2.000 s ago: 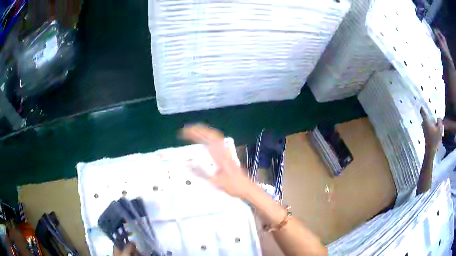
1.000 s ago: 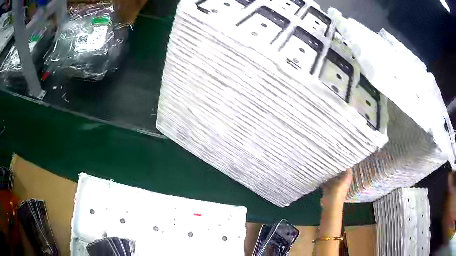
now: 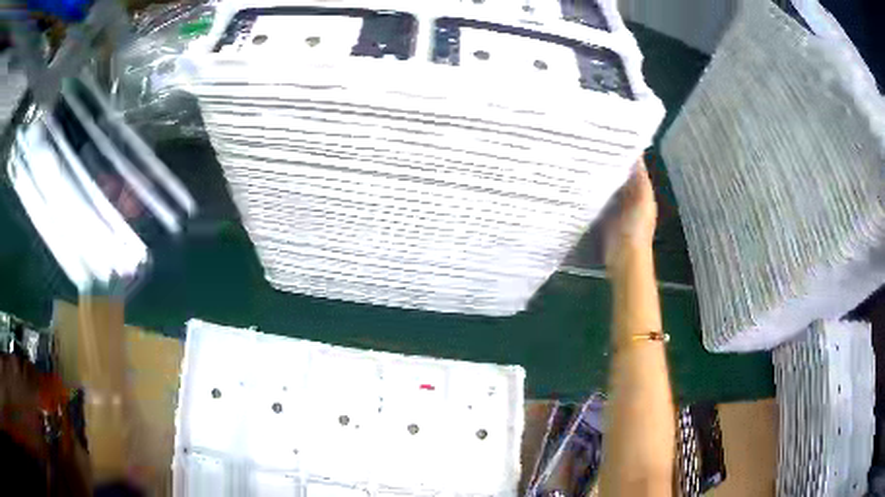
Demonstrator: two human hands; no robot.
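Note:
A tall stack of white trays [image 3: 417, 204] stands in front of me, slightly turned. Dark phone frames [image 3: 529, 53] show in its top tray. My right hand [image 3: 633, 209] is at the stack's right side, its fingers partly hidden by the corner. At the left, a strongly blurred forearm reaches up to my left hand [image 3: 118, 192], which seems to hold a batch of dark frames with bright edges [image 3: 82, 209]; its fingers are unclear. A white tray with empty pockets [image 3: 340, 374] lies nearest me, cut off by the bottom edge.
Another tall tray stack [image 3: 786, 184] stands at the right, with a lower one [image 3: 830, 417] below it. Loose dark frames [image 3: 573, 447] and a compact row of frames [image 3: 701, 447] lie beside the near tray. Clear plastic bags [image 3: 160, 73] are at the upper left.
The large tray stack has shifted left and turned, with my right hand still at its right side. The batch low over the near tray is gone from there; a blurred batch shows at the left.

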